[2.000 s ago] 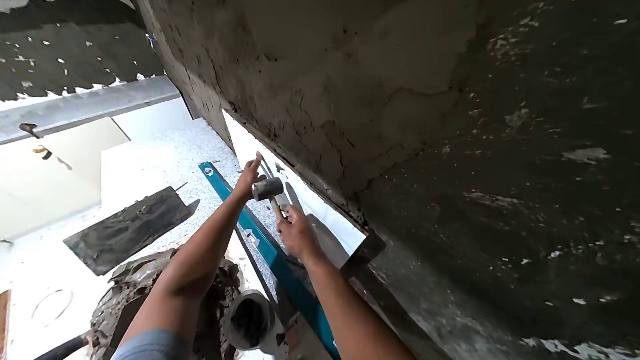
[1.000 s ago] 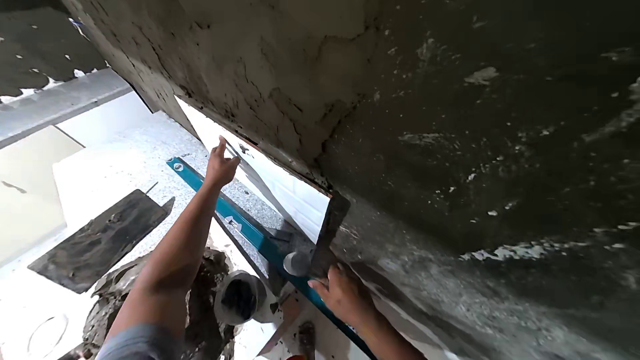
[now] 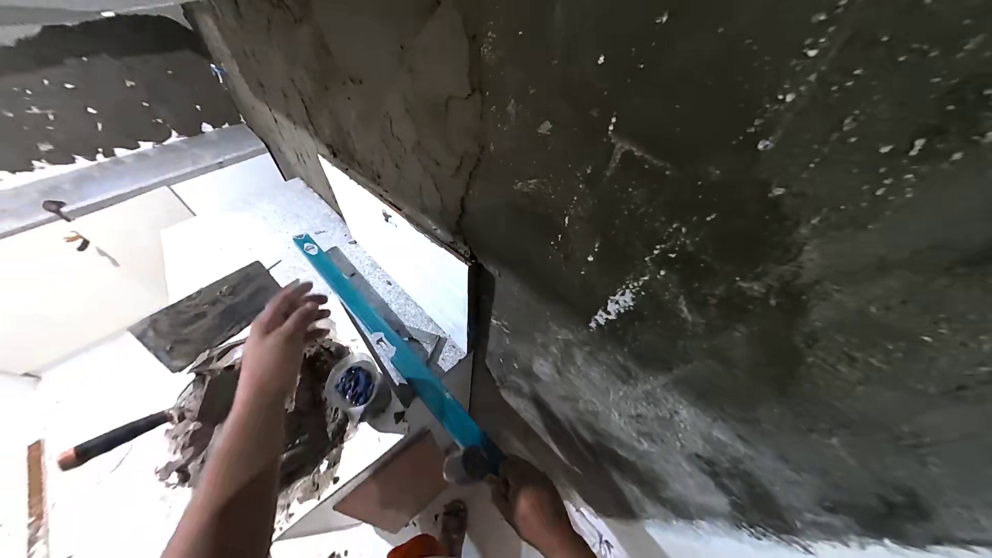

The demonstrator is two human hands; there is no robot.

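My left hand (image 3: 287, 333) is raised with its fingers apart over a heap of wet mortar (image 3: 310, 418), holding nothing. At the lower middle, my right hand (image 3: 527, 496) is closed by the near end of a teal spirit level (image 3: 364, 310), on a mallet (image 3: 465, 465) whose handle is mostly hidden. The level lies slanting across the work surface. Beyond it a white tile (image 3: 411, 263) stands against the mortar-coated wall (image 3: 403, 139). A clear tub (image 3: 355, 385) of small blue pieces stands beside the mortar.
A dark, mortar-smeared board (image 3: 209, 314) lies at the left. A black tool handle (image 3: 116, 440) sticks out of the mortar heap. A reddish-brown tile piece (image 3: 395, 484) lies lower down. A rough dark wall (image 3: 697, 256) fills the right side. A foot (image 3: 453, 519) shows at the bottom.
My left hand has come away from the white tile, back over the mortar. My right hand has moved down with the mallet, away from the tile.
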